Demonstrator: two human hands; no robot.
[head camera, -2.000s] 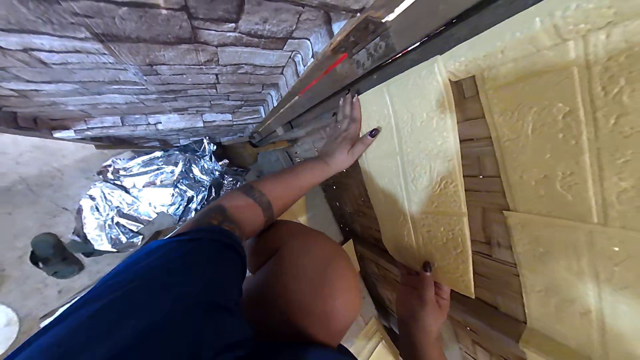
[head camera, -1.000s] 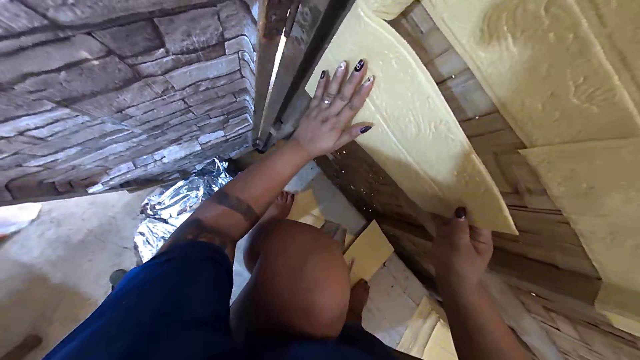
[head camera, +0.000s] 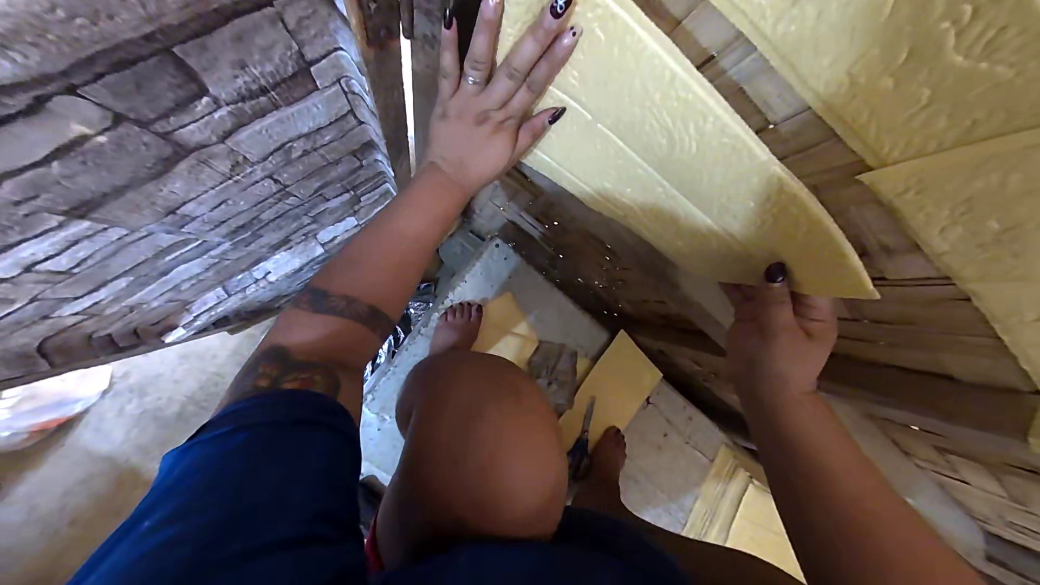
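Observation:
A cream-yellow embossed foam wall panel (head camera: 650, 154) hangs slantwise against a woven bamboo wall (head camera: 780, 97). My left hand (head camera: 496, 106) lies with spread fingers on the panel's upper left part, beside a dark upright post. The lower corner of the panel is pinched in my right hand (head camera: 780, 333), thumb on the front face and fingers behind it. That lower end stands off the wall, and its upper end runs out of view. More yellow panels (head camera: 910, 65) cover the wall at the right, with a strip of bamboo showing between.
Stone-patterned sheeting (head camera: 203, 146) covers the panel at the left. Below, scissors (head camera: 581, 447) lie on a yellow foam piece (head camera: 621, 374) by my bare foot. Further foam pieces (head camera: 764, 520) are at the lower right. Part of a plastic bag (head camera: 53, 402) shows on the floor at the far left.
The panel's lower end now stands farther off the wall, with my right hand still pinching it. My left hand remains on its upper part. The view has swung and moved closer.

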